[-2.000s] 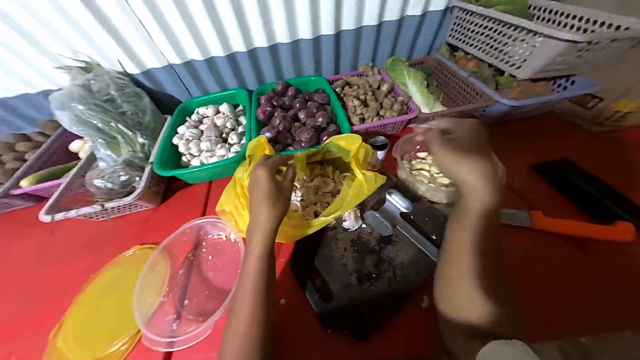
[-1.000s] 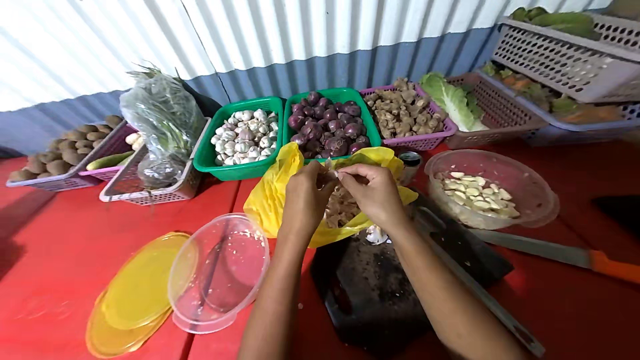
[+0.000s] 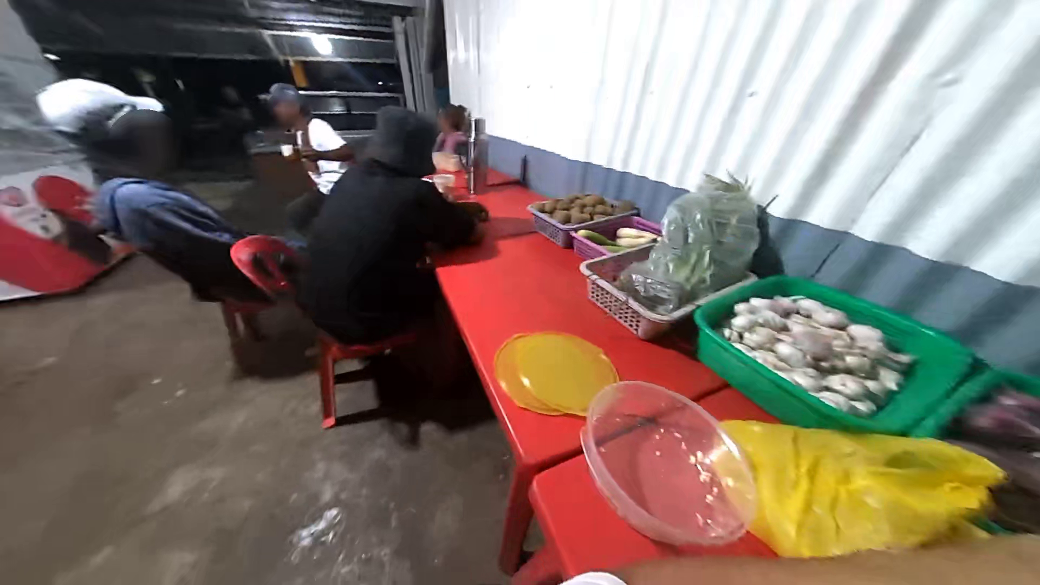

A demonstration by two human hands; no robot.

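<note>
At the bottom right edge a blurred part of a forearm (image 3: 845,566) shows below the yellow plastic bag (image 3: 861,483); neither of my hands is in the picture, so what they hold is hidden. Left of the bag, and touching it, stands a clear plastic bowl (image 3: 670,463) with small bits inside. Flat yellow lids (image 3: 556,372) lie on the red table beyond the bowl. Behind the bag, a green basket (image 3: 934,366) holds garlic bulbs (image 3: 812,349). Part of a second green basket with purple onions (image 3: 1007,418) is cut off at the right edge.
Along the corrugated metal wall (image 3: 691,81) stand a basket with bagged greens (image 3: 703,240), one with long vegetables (image 3: 621,238) and one with brown round produce (image 3: 581,210). A person in black (image 3: 378,236) sits at the table's left side; other people are farther back. A steel flask (image 3: 478,158) stands near them.
The view has swung far to the left. Both hands, which were together over the yellow bag one second ago, are out of view, as are the cutting board, the knife and the bowl of peeled cloves.
</note>
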